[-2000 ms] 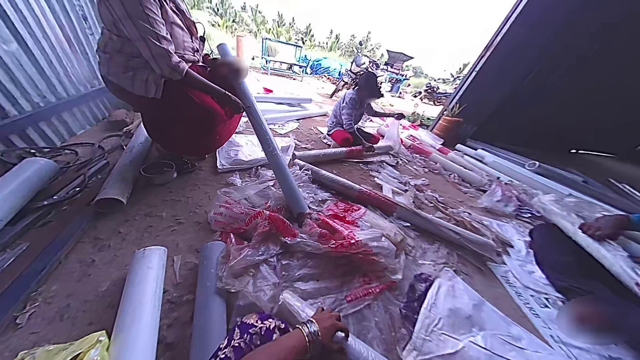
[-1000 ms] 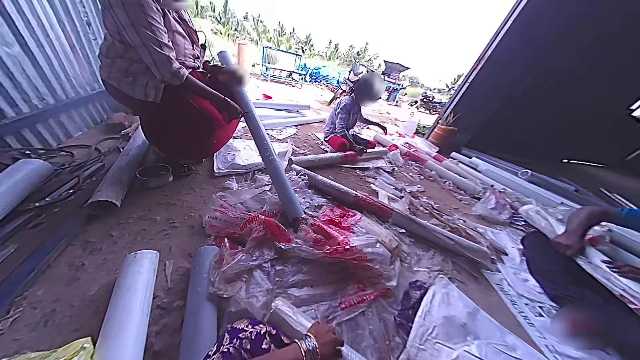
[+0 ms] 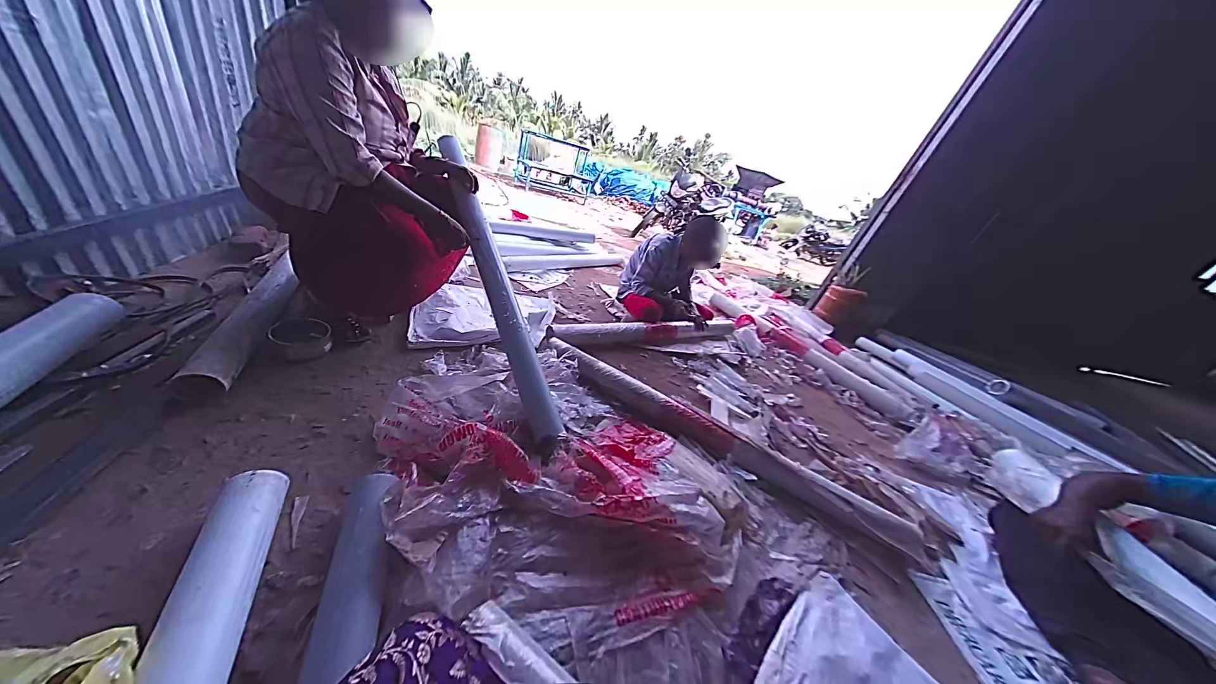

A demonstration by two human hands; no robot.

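Observation:
Neither of my hands is in view. Purple cloth with a gold pattern (image 3: 427,654) shows at the bottom edge, beside a pale pipe in clear film (image 3: 518,648) that the frame cuts off. A heap of crumpled clear plastic film (image 3: 570,560) with red printing lies in front of me. Left of it are a white pipe (image 3: 217,575) and a grey pipe (image 3: 350,579). A grey pipe (image 3: 503,304) leans with its lower end on the film; a squatting co-worker holds its upper part. A film-wrapped pipe (image 3: 741,451) lies diagonally behind the heap.
Another co-worker sits farther back with hands at a wrapped pipe (image 3: 646,332). At the right edge, a third person's hand rests on a pale pipe (image 3: 1140,560). More pipes (image 3: 988,404) lie along the right. A corrugated metal wall (image 3: 123,114) stands at left.
The braceleted hand on the wrapped pipe at the bottom has gone out of view. The seated co-worker's hands have come down onto the pipe there.

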